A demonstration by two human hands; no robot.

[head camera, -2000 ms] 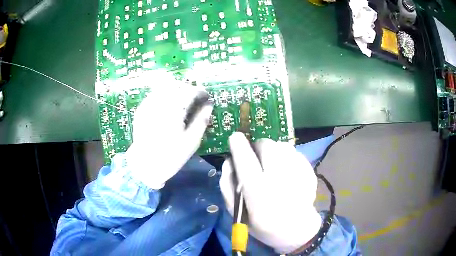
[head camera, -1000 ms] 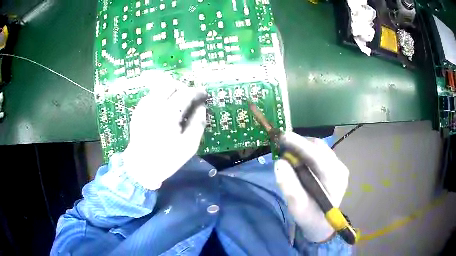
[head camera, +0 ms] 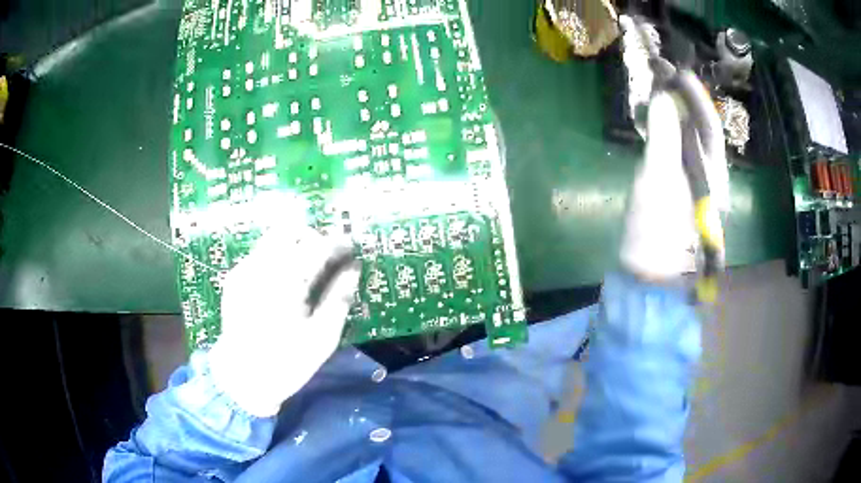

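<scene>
The large green circuit board lies on the green mat and overhangs its front edge. My left hand, in a white glove with dark fingertips, rests over the board's lower left part, fingers together. The thin solder wire runs from the left across the mat to this hand; its end is hidden. My right hand, gloved and blurred, is stretched out at the right by the black tray. It holds the soldering iron, black with a yellow band. The iron's tip is blurred over the tray.
The black tray holds a crumpled white cloth, a silvery granular clump and a grey round-topped container. A yellow cup stands left of it. Another circuit board is at the far right.
My right hand has moved away from the board, up and right to the tray, with the iron. My left hand stays on the board. The view has shifted, showing the yellow cup.
</scene>
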